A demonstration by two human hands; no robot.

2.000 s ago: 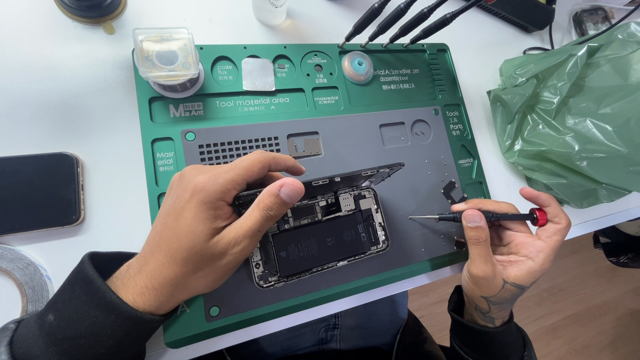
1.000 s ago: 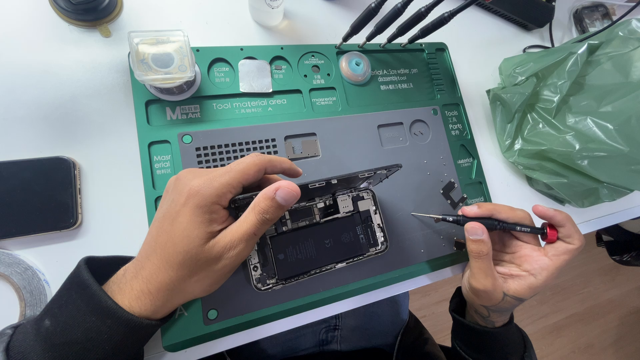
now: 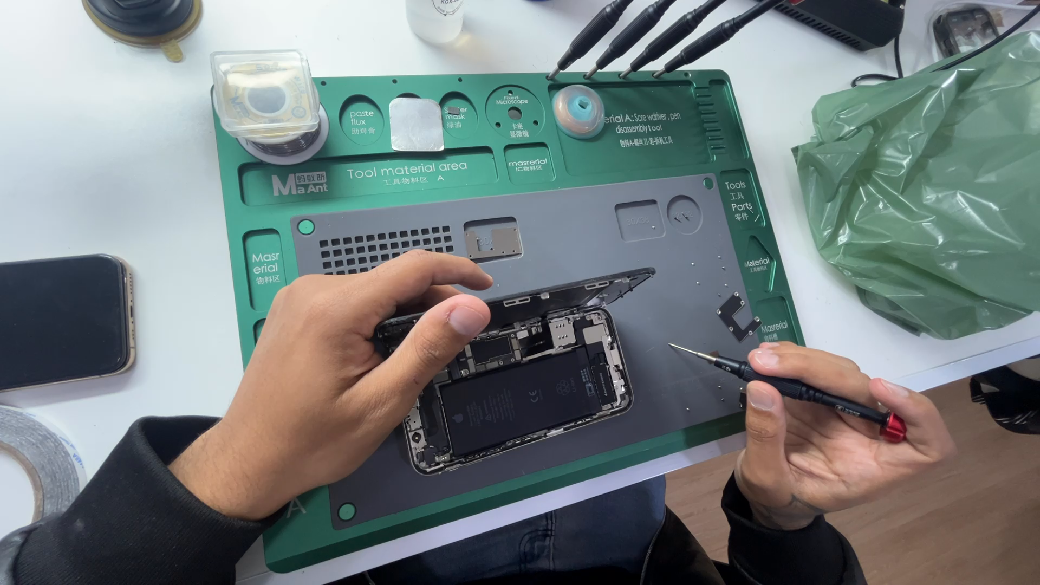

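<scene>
An opened smartphone [image 3: 520,398] lies on the grey pad of a green repair mat [image 3: 520,175], its battery and logic board showing. My left hand [image 3: 349,374] grips the phone's raised screen assembly [image 3: 569,292] at its left end, thumb in front and fingers behind, holding it tilted up along the far edge. My right hand [image 3: 829,422] holds a black precision screwdriver [image 3: 800,390] with a red cap, its tip pointing left, right of the phone and apart from it. Tiny screws and a black metal bracket [image 3: 738,316] lie on the pad near that tool.
A clear box [image 3: 266,93] sits on a wire spool at the mat's back left. Several black screwdrivers [image 3: 642,41] stand along the back edge. A green plastic bag [image 3: 926,195] is at right; another smartphone [image 3: 65,321] and a tape roll [image 3: 36,467] are at left.
</scene>
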